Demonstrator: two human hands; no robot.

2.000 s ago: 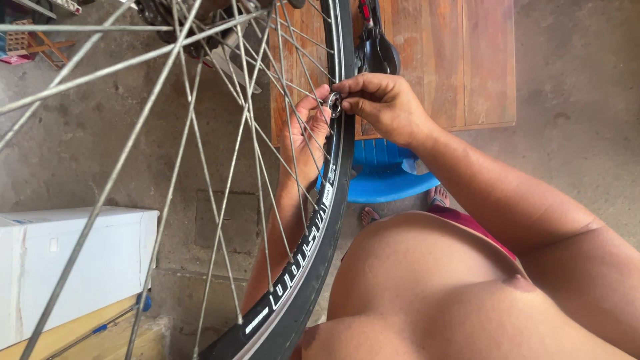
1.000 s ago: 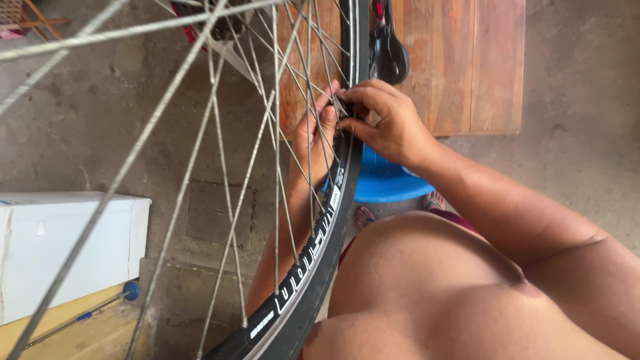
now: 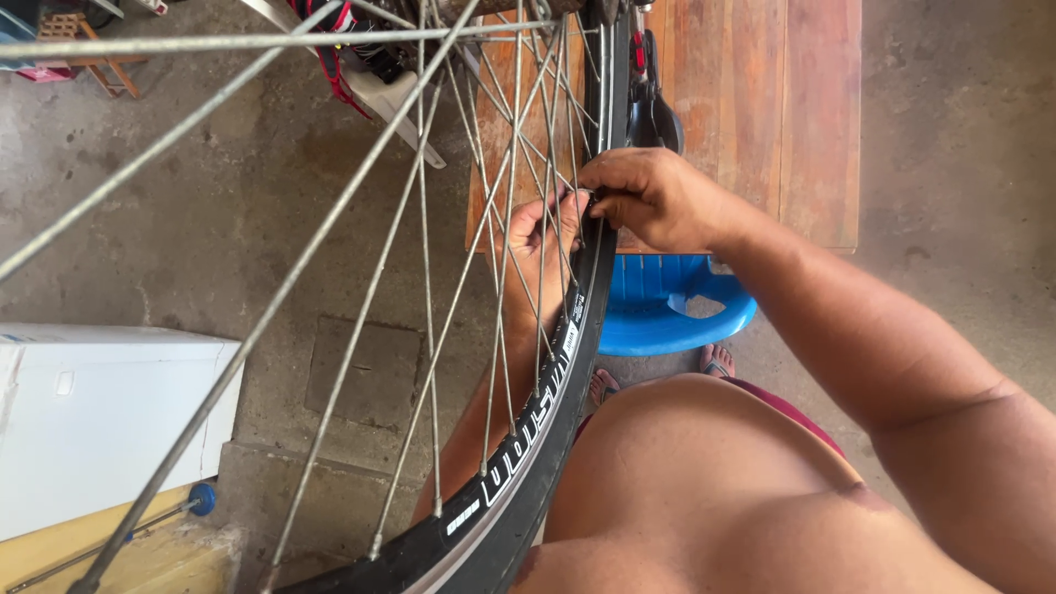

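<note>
A bicycle wheel with a black rim (image 3: 528, 429), a black tyre (image 3: 549, 462) and metal spokes (image 3: 425, 239) fills the left and middle of the head view. Behind the spokes, my left hand (image 3: 540, 231) pinches at the rim's inner side. My right hand (image 3: 652, 198) meets it from the tyre side, thumb and forefinger bent together. The fingertips of both hands nearly touch around a small spot on the rim; what lies between them is too hidden to name.
Beyond the wheel stands a wooden table (image 3: 751, 124), with a black bicycle saddle (image 3: 652, 120) above it. A blue plastic chair (image 3: 668, 322) is at its near edge. At lower left is a white box-like appliance or container (image 3: 115, 412). My feet are below on the concrete floor.
Two seconds ago a small ring-shaped metal part showed between my fingertips at the rim; now my fingers cover that spot. Both hands have stayed at the rim.
</note>
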